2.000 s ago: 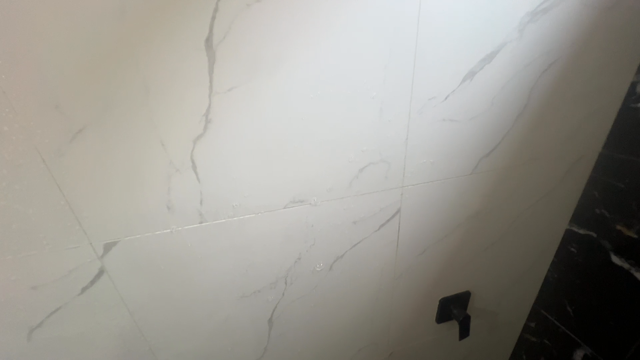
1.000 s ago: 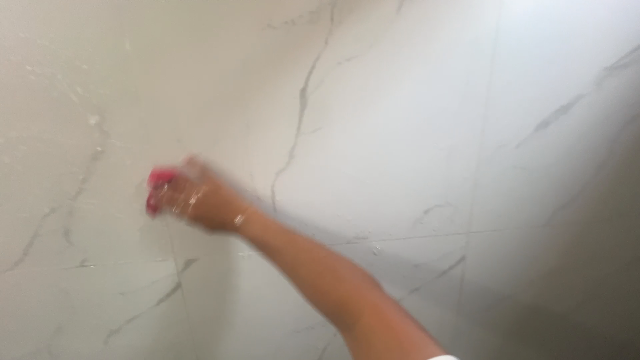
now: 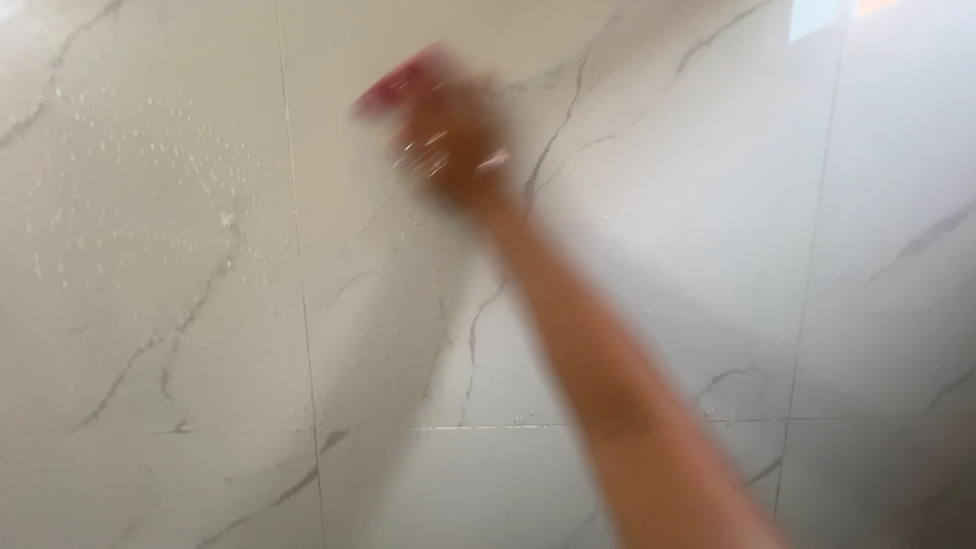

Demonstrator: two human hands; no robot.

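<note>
My right hand [image 3: 457, 137], blurred by motion, is closed around a pink-red object [image 3: 404, 80], whose kind the blur hides; it may be a brush or sponge. Hand and object are at the upper middle of the view, at or close to a wall of white marble-look tiles [image 3: 640, 191] with grey veins. Rings or wet glints show on the fingers, and the forearm runs down to the lower right. Foamy drops [image 3: 145, 175] dot the tile left of the hand. My left hand is out of view.
Thin grout lines [image 3: 299, 252] divide the wall. Small droplets sit along the horizontal joint [image 3: 496, 427]. A bright reflection [image 3: 816, 15] lies at the upper right, and the arm's shadow falls on the tiles.
My right hand, absent two seconds ago, came into view one second ago with the pink-red object and is now higher against the tiles. The view has shifted.
</note>
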